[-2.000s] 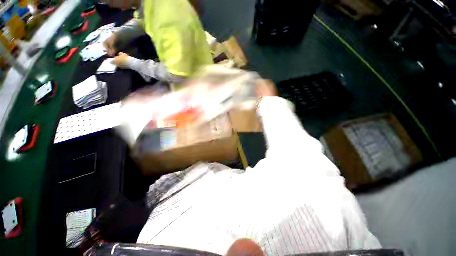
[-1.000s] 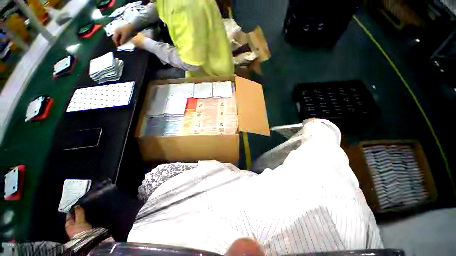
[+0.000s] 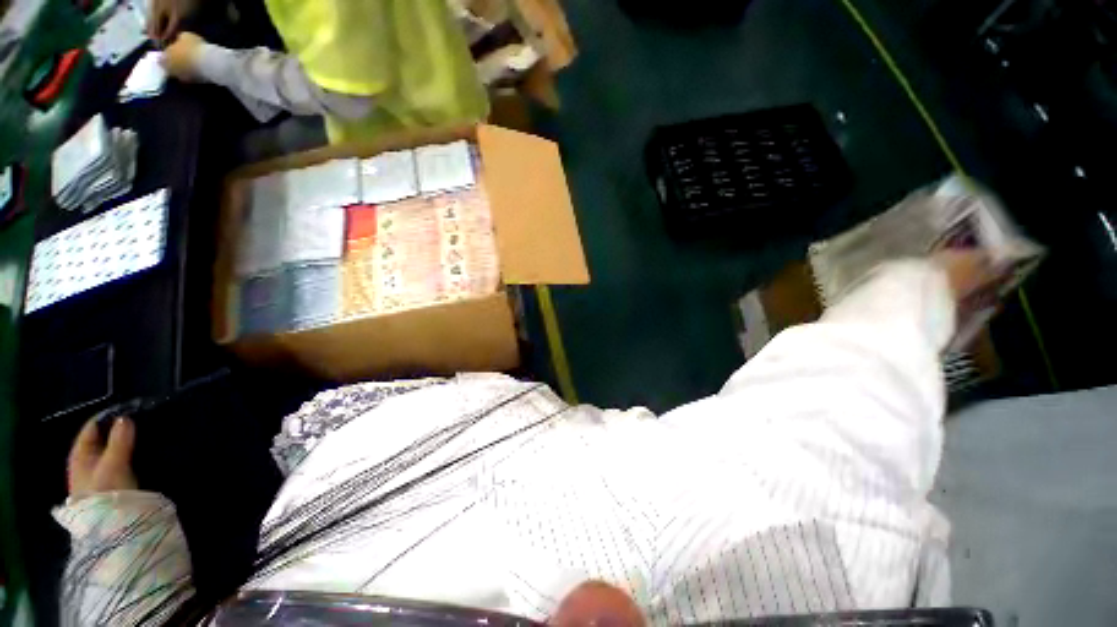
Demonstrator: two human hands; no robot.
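My right hand (image 3: 968,272) is at the far right, blurred, closed on a crumpled newspaper sheet (image 3: 888,239). The sheet lies over part of a floor carton (image 3: 784,301) and hides most of its contents. My left hand (image 3: 104,456) is at the lower left by the black table edge, its fingertips at a dark piece (image 3: 153,402); I cannot tell whether it grips it. An open brown carton (image 3: 392,343) stands beside the table, holding rows of white plates (image 3: 321,190) and a printed sheet with red and orange areas (image 3: 423,251).
On the black table are a fanned plate stack (image 3: 92,165), a long dotted sheet (image 3: 98,251) and a phone (image 3: 67,382). A person in a yellow vest (image 3: 368,61) works beyond the carton. A black crate (image 3: 747,165) lies on the green floor.
My right hand has come into view at the right with the newspaper, now over the floor carton, whose plates showed before. My left hand appears higher and further left. The view has shifted right.
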